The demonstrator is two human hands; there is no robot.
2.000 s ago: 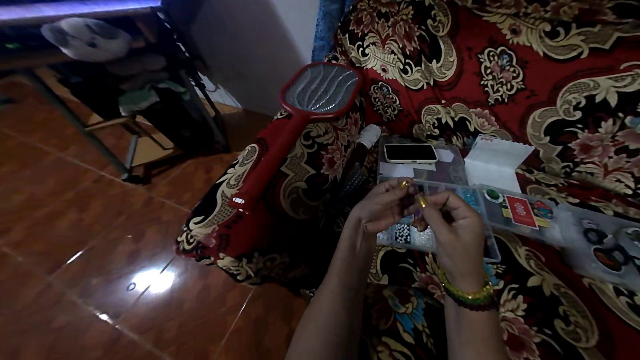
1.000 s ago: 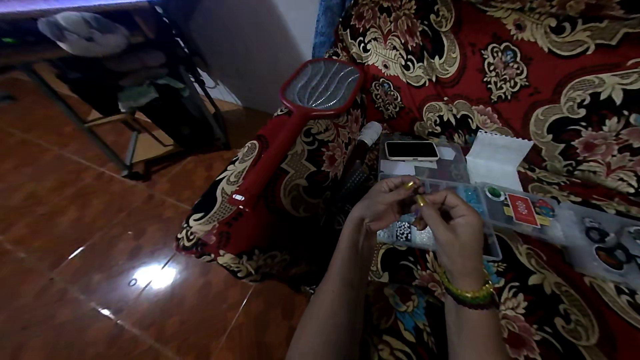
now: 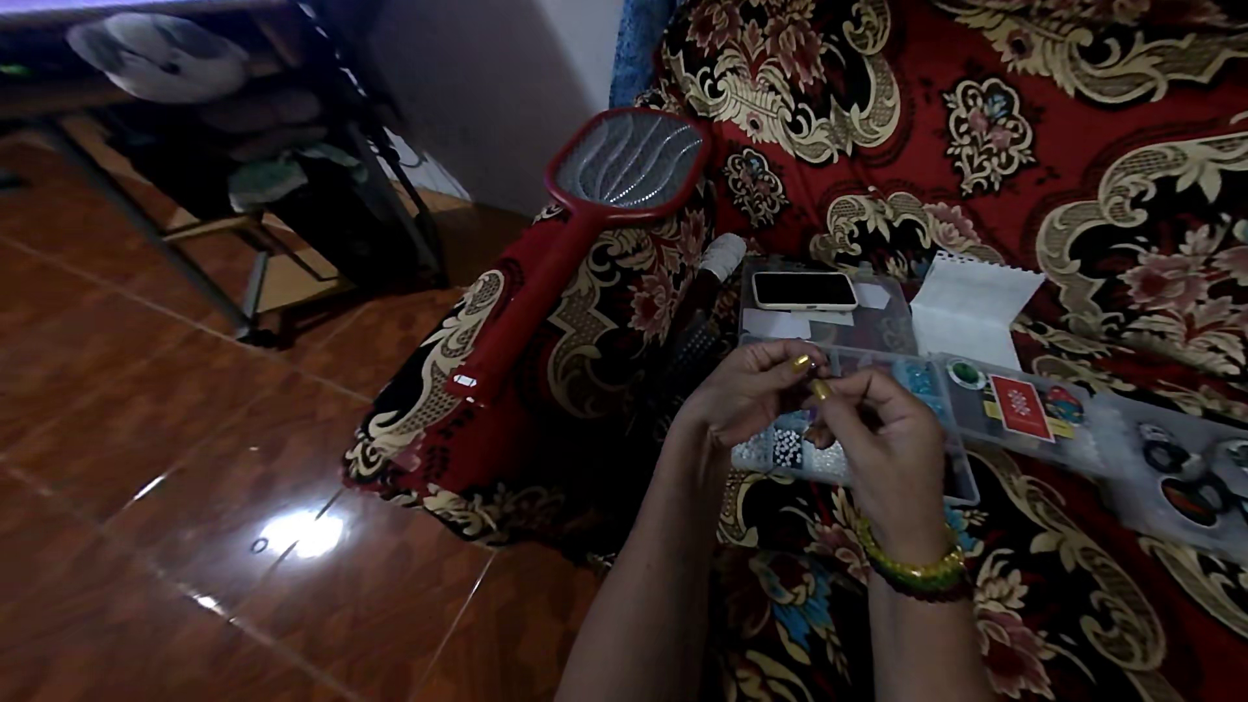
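Observation:
My left hand (image 3: pixel 751 390) and my right hand (image 3: pixel 882 439) meet over an open plastic bead box (image 3: pixel 960 478), thumbs and forefingers pinched close together. Something small sits between the fingertips, too small and dark to name. Below the hands, the box's compartments hold black-and-white beads (image 3: pixel 788 447), whitish beads (image 3: pixel 829 462) and turquoise beads (image 3: pixel 915 378). Beaded bracelets (image 3: pixel 916 565) in yellow, green and dark red circle my right wrist. Behind the hands, a phone (image 3: pixel 804 291) lies on the box's clear lid (image 3: pixel 877 327).
A red electric fly swatter (image 3: pixel 575 239) rests on the arm of the patterned sofa (image 3: pixel 985 58). Folded white paper (image 3: pixel 975 307), a clear case with a red card (image 3: pixel 1021 408) and a plastic container (image 3: pixel 1131 487) lie to the right. A metal-legged table (image 3: pixel 146 210) stands at left.

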